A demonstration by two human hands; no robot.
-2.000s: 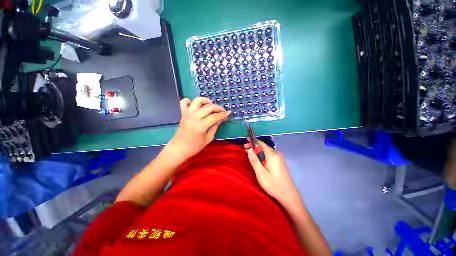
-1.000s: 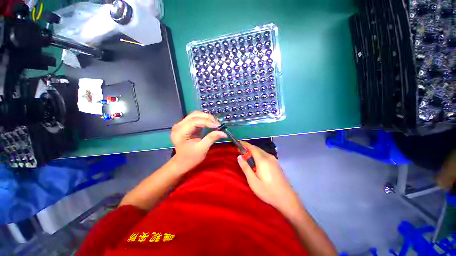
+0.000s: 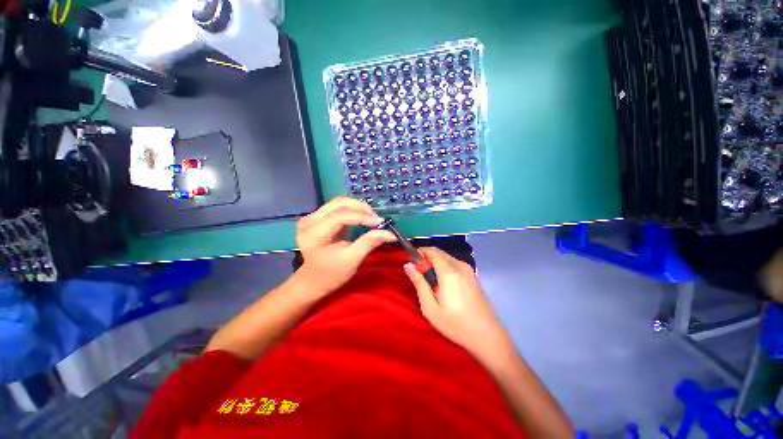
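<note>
My left hand [image 3: 333, 244] is at the bench's front edge, thumb and fingers pinched on a tiny dark lens part [image 3: 384, 225], mostly hidden by the fingertips. My right hand [image 3: 455, 296] is shut on the pliers [image 3: 406, 244], which have red-and-black handles. The dark jaws point up and left and meet the part at my left fingertips. Whether the jaws are closed on it is too small to tell. The clear blister tray [image 3: 489, 129], filled with rows of dark round lens parts, lies flat on the bench just beyond my hands.
A black mat [image 3: 257, 94] lies at left with a lit plate [image 3: 202, 178], a white paper [image 3: 153, 159] and a black microscope arm [image 3: 129, 70]. A white bottle [image 3: 245, 39] stands behind. Stacked black trays [image 3: 665, 120] stand at right. Blue stool parts [image 3: 601, 249] show below the bench.
My left hand has moved down from the blister tray's near corner to the bench edge. The pliers have swung left, their jaws now at my left fingertips.
</note>
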